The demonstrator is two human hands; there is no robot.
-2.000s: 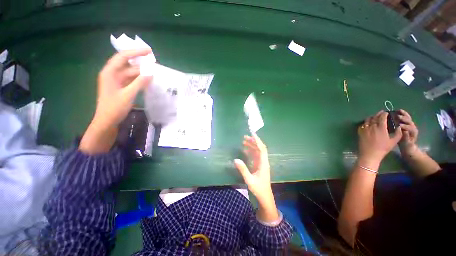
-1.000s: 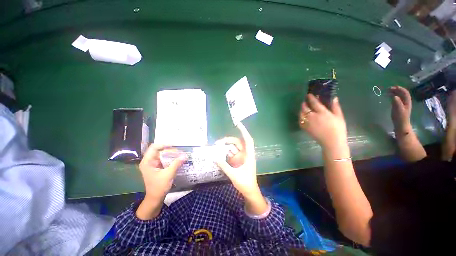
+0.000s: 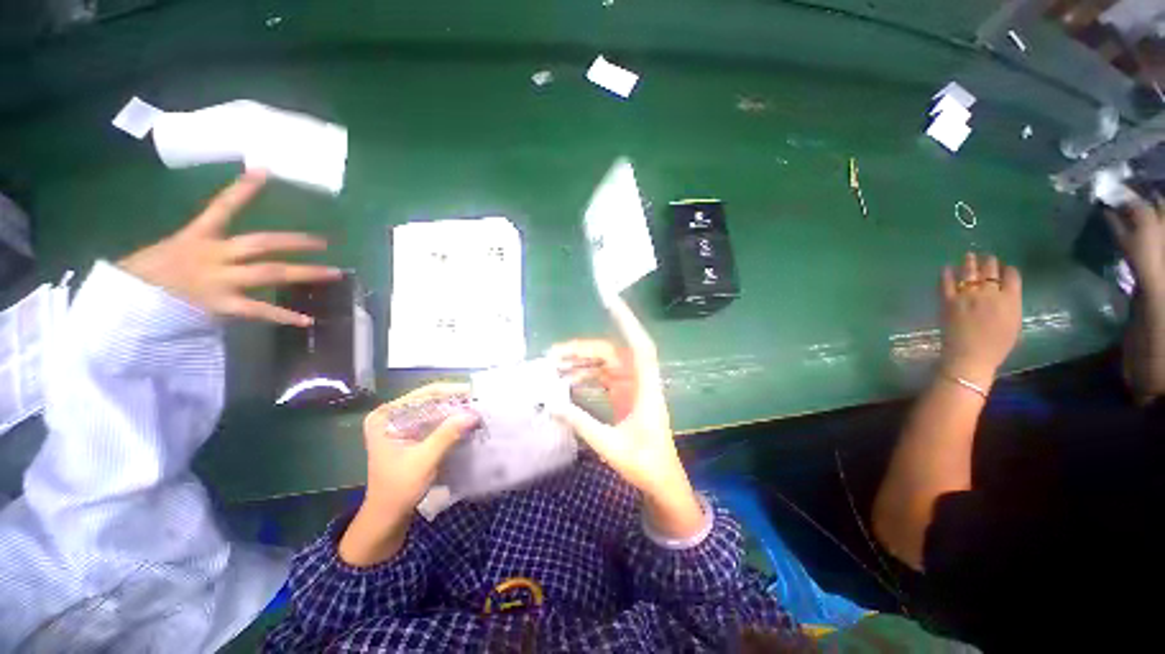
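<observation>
My left hand (image 3: pixel 415 447) and my right hand (image 3: pixel 620 415) hold a label sheet (image 3: pixel 517 428) between them, low over the worktop's near edge; it is blurred. A white sticker (image 3: pixel 621 230) stands up at my raised right fingertip. A stack of label sheets (image 3: pixel 456 294) lies flat beyond my hands. A black product box (image 3: pixel 319 339) lies left of the stack, partly under a neighbour's hand. A second black product box (image 3: pixel 700 256) with white print lies to the right of the sticker.
A curled white paper strip (image 3: pixel 256 138) lies at far left, a neighbour's hand (image 3: pixel 243 262) reaching to its edge. Small white papers (image 3: pixel 949 118) lie far right, with a yellow tool (image 3: pixel 857 185) and pale ring (image 3: pixel 966 215) nearer. The right neighbour's hand (image 3: pixel 981 313) rests by the worktop.
The white strip left my left hand and lies on the worktop. Both my hands came together on a label sheet. The right neighbour's hand released a box near me and drew back; the left neighbour's hand reached in.
</observation>
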